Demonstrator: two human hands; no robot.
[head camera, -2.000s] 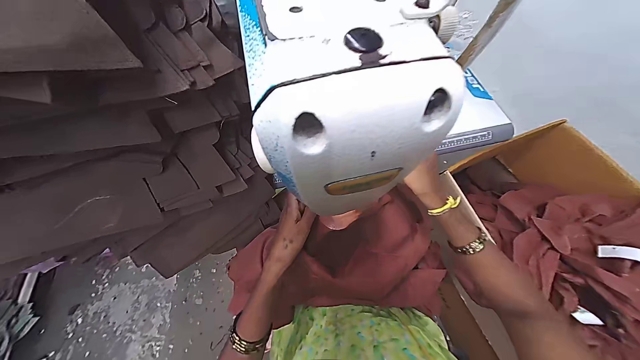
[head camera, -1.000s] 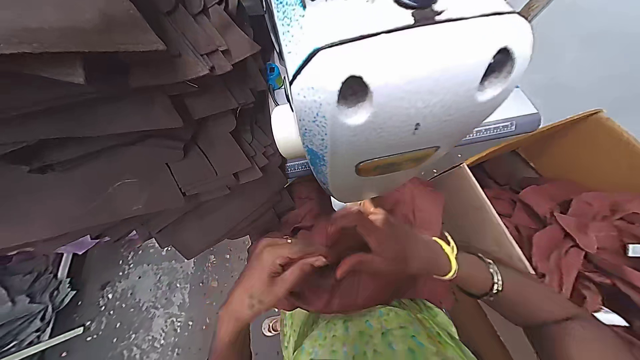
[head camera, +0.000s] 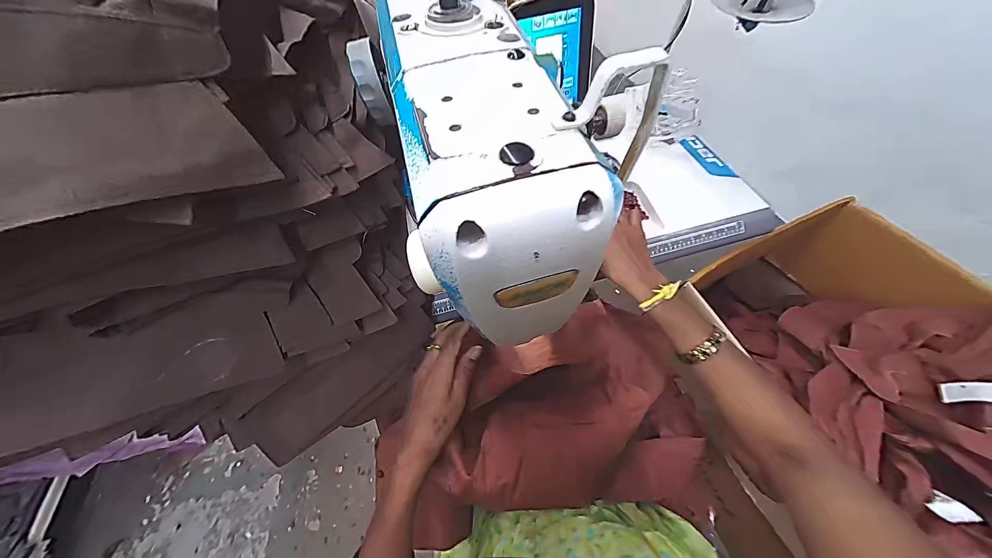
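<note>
A white and blue industrial sewing machine (head camera: 511, 240) fills the upper middle, its needle area hidden behind the head. Reddish-brown fabric (head camera: 558, 418) drapes from under the machine head over the lap. My left hand (head camera: 443, 380) rests at the left of the head, on the fabric's upper left edge; its fingertips are partly hidden. To the right of the head, my right hand (head camera: 629, 248) reaches over the machine bed, with something dark red at its fingertips. Whether the right fingers grip it cannot be made out.
Stacks of dark brown cut fabric pieces (head camera: 139, 333) rise on the left. At the right stands a cardboard box (head camera: 876, 248) holding reddish-brown fabric (head camera: 868, 372). A lit control screen (head camera: 554, 46) is behind the machine, and a printed ruler (head camera: 697, 239) runs along the bed edge.
My hands were together over the fabric in front of the machine a second ago. They have moved apart, the left to the head's left side, the right forward beside the head. The view has shifted.
</note>
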